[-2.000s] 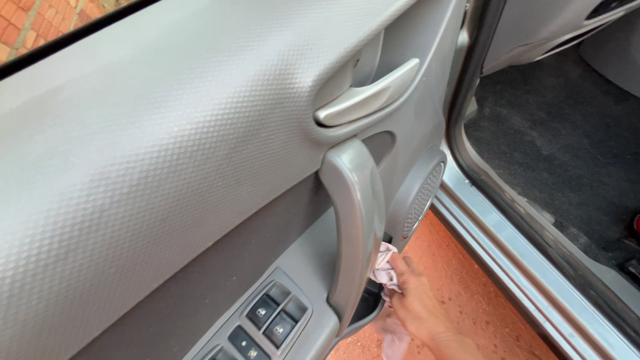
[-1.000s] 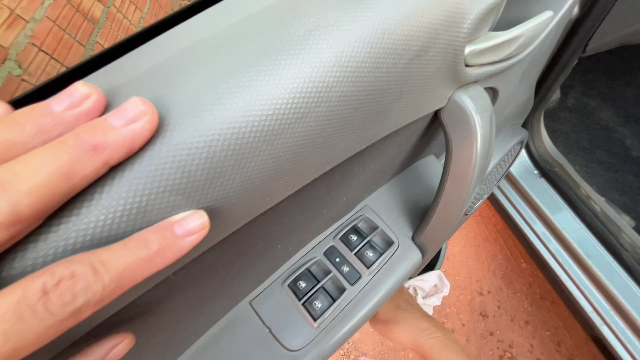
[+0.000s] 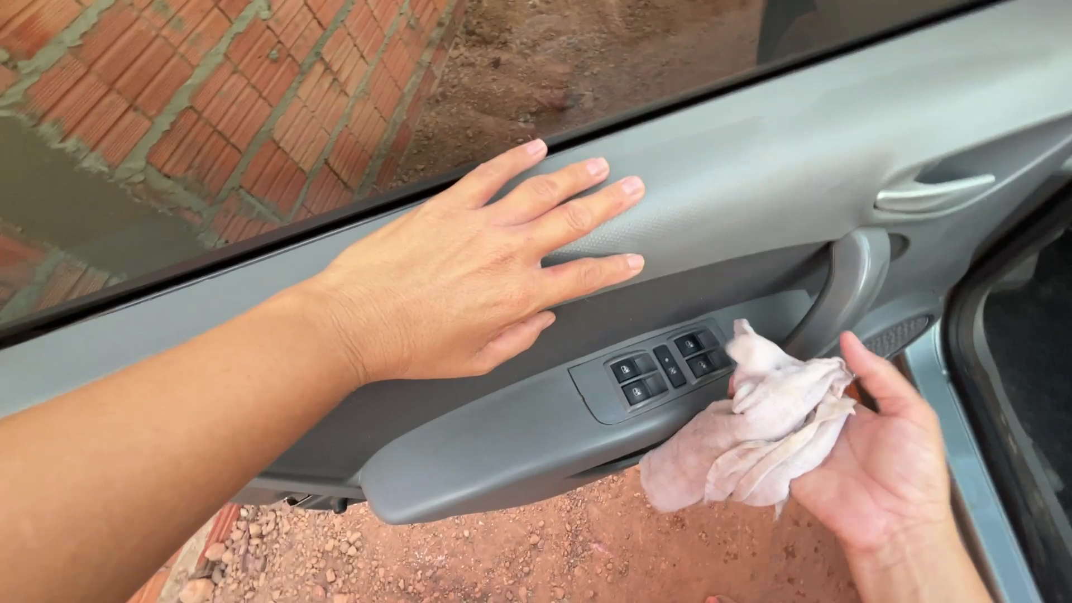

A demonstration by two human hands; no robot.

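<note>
My left hand lies with spread fingers on the upper part of the grey car door panel, just below the window edge. My right hand, palm up, holds a crumpled pale pink cloth beside the armrest. The cloth hangs over the armrest's edge, close to the window switches. The curved pull handle and the silvery inner door handle are above and to the right of it.
Through the door's window, a hollow-brick wall and bare earth show. Reddish ground with loose stones lies below the door. The car's door sill and dark floor carpet are at the right.
The right hand and cloth have come up from low behind the armrest into full view. My left hand, out of sight at first, now reaches farther across the panel. The view has shifted.
</note>
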